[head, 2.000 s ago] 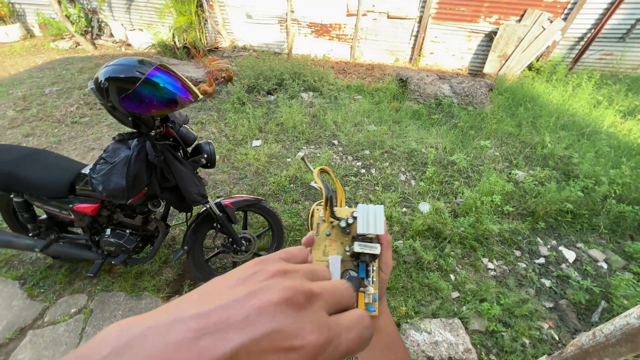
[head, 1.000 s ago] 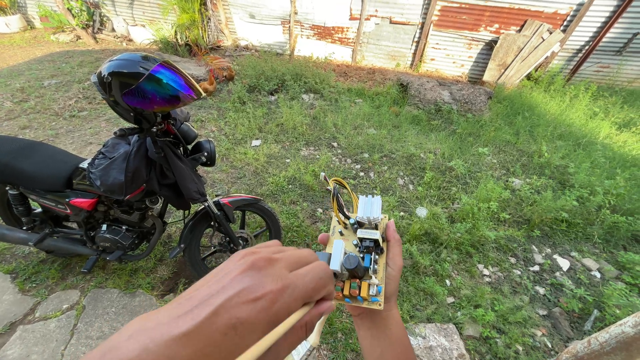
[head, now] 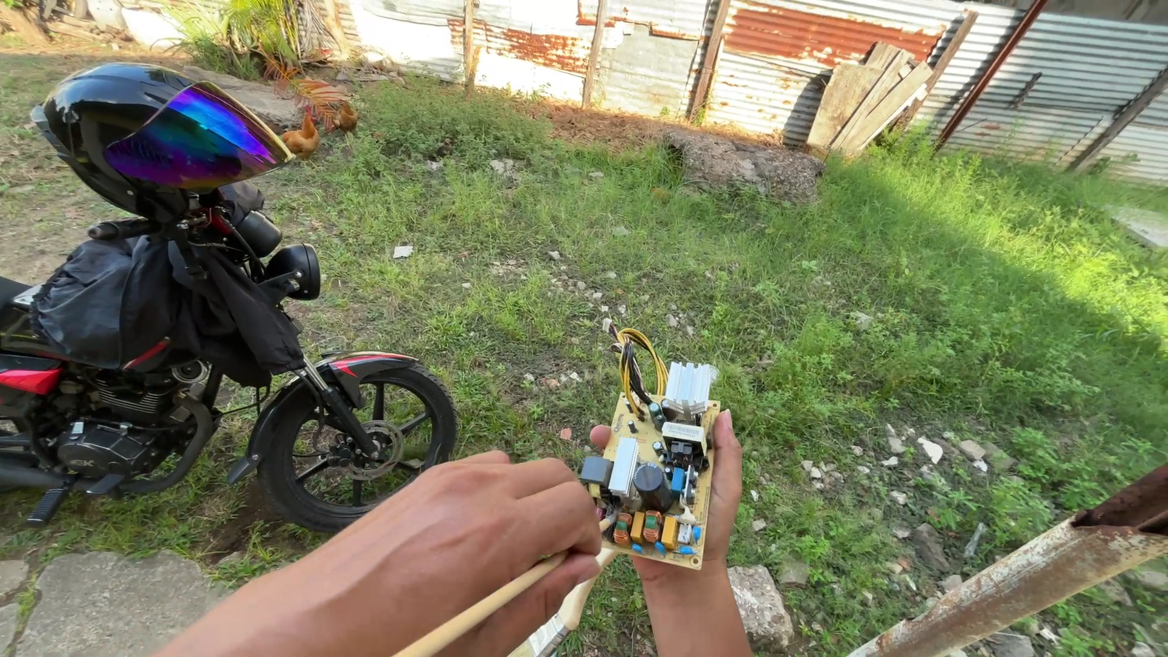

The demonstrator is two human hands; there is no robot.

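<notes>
My right hand (head: pixel 721 493) holds a yellowish circuit board (head: pixel 664 429) from below, its digits at both side edges. The board carries silver heat sinks, capacitors, copper-wound coils and a bundle of yellow and black wires (head: pixel 639 360) at its far end. My left hand (head: pixel 511 520) grips a slender wooden stick (head: pixel 484 607), fingertips at the board's near left corner. What the stick's far end touches is hidden by the fingers. Below that hand, a second pale wooden handle (head: pixel 581 598) with a metal part shows; what holds it cannot be told.
A motorcycle (head: pixel 356 429) with a black helmet (head: pixel 137 128) on it stands at left. Stone slabs (head: pixel 109 607) lie lower left, a rusty metal pole (head: pixel 1022 575) lower right. Grass, rubble, a concrete block (head: pixel 744 169), chickens (head: pixel 301 137) and a corrugated metal fence (head: pixel 821 36) lie beyond.
My left hand was over the board two seconds ago; it is now at the near left corner. The wooden stick, unseen in the oldest frame, shows now. More of the board is visible.
</notes>
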